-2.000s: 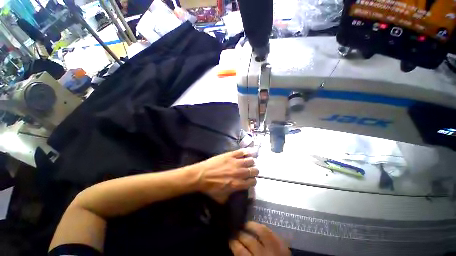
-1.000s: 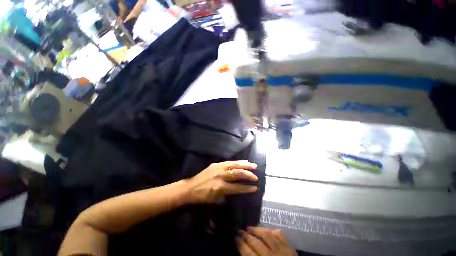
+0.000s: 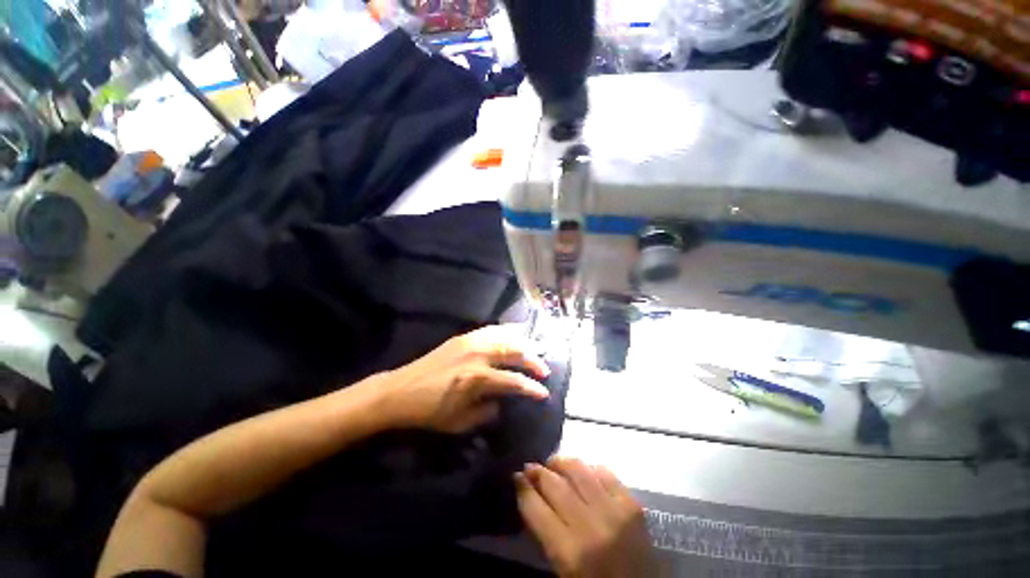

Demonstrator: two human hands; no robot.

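A large black garment [image 3: 260, 271] lies left of and below the needle, its right edge along the machine bed. The white sewing machine [image 3: 723, 237] has a blue stripe; its lit needle area touches the cloth's upper edge. My left hand [image 3: 469, 382] lies flat on the cloth just below the presser foot, fingers towards the edge. My right hand [image 3: 585, 514] is lower, at the front edge of the bed, its fingertips on the cloth's edge; whether it pinches the cloth is hard to tell.
Thread snips [image 3: 768, 390] and a small black piece [image 3: 872, 416] lie on the bed right of the needle. An orange strip [image 3: 487, 158] is behind. A phone [image 3: 926, 73] hangs above the head. A second machine [image 3: 68, 231] stands far left. Crumpled clear plastic [image 3: 723, 28] lies behind.
The cloth edge has moved up to the needle again after lying slightly right of it. My right hand has moved up and further into view. The camera view has shifted.
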